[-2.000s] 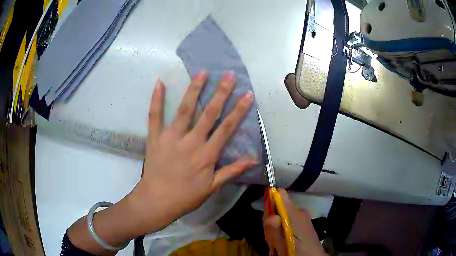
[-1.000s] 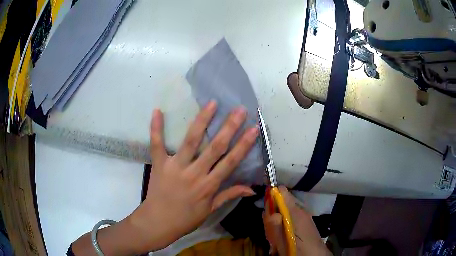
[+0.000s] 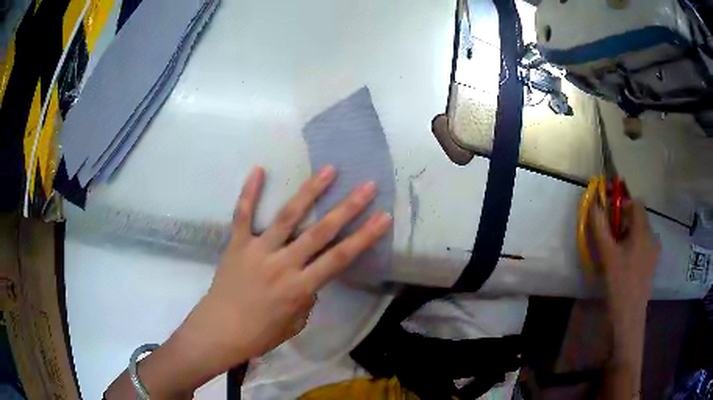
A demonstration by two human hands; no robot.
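Observation:
A grey cut piece (image 3: 352, 148) lies near the table's front edge. My left hand (image 3: 293, 262) rests flat on its lower left part with fingers spread; the piece's lower end is partly hidden. My right hand (image 3: 621, 242) is on the right, at the front of the machine bed, holding scissors (image 3: 596, 191) by their yellow and red handles, blades pointing away over the bed plate. A long black band (image 3: 500, 156) runs from the machine across the table and over the front edge into the lap.
The sewing machine head (image 3: 618, 39) stands at the upper right above its cream bed plate (image 3: 485, 117). A stack of grey pieces (image 3: 129, 86) lies at the upper left, beside a black-and-yellow taped strip (image 3: 39, 148). Cardboard (image 3: 31, 305) stands at the left edge.
My right hand has moved right with the scissors, away from the grey piece to the bed plate. The grey piece has slid slightly towards me. My left hand stays on it.

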